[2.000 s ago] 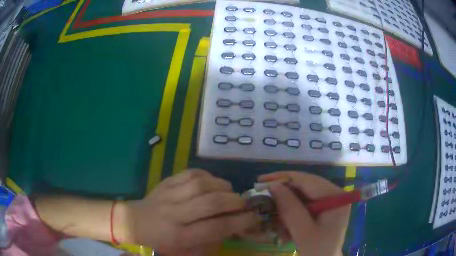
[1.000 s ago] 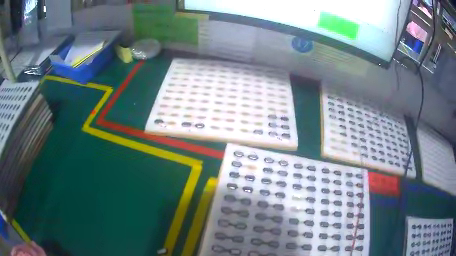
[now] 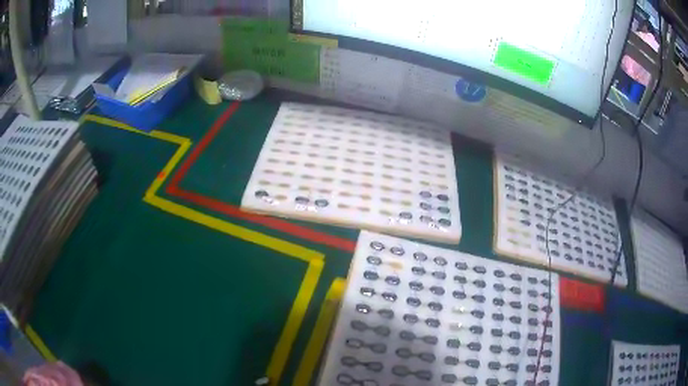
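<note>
The nearest foam parts tray (image 3: 343, 317) lies on the green mat at the lower right of centre, cut off by the bottom edge. It holds rows of dark-rimmed oval parts linked in pairs. A small pale loose part (image 3: 262, 381) lies on the mat at the bottom edge, beside the yellow tape. Neither of my hands is in view. A pink sleeve (image 3: 54, 375) shows at the bottom left corner, with no hand visible.
The far tray (image 3: 354, 162) has many pale places and a few dark parts. A tray stack (image 3: 56, 219) stands left, a blue bin (image 3: 143, 105) back left. More trays (image 3: 558, 219) lie right, a screen (image 3: 453, 41) stands behind. Thin cords (image 3: 550, 301) hang over the right-hand trays.
The view has lifted from the near bench to the far trays and screen. Both hands and the red pen-like tool have left the picture. Recently the scene shifted slightly right and down.
</note>
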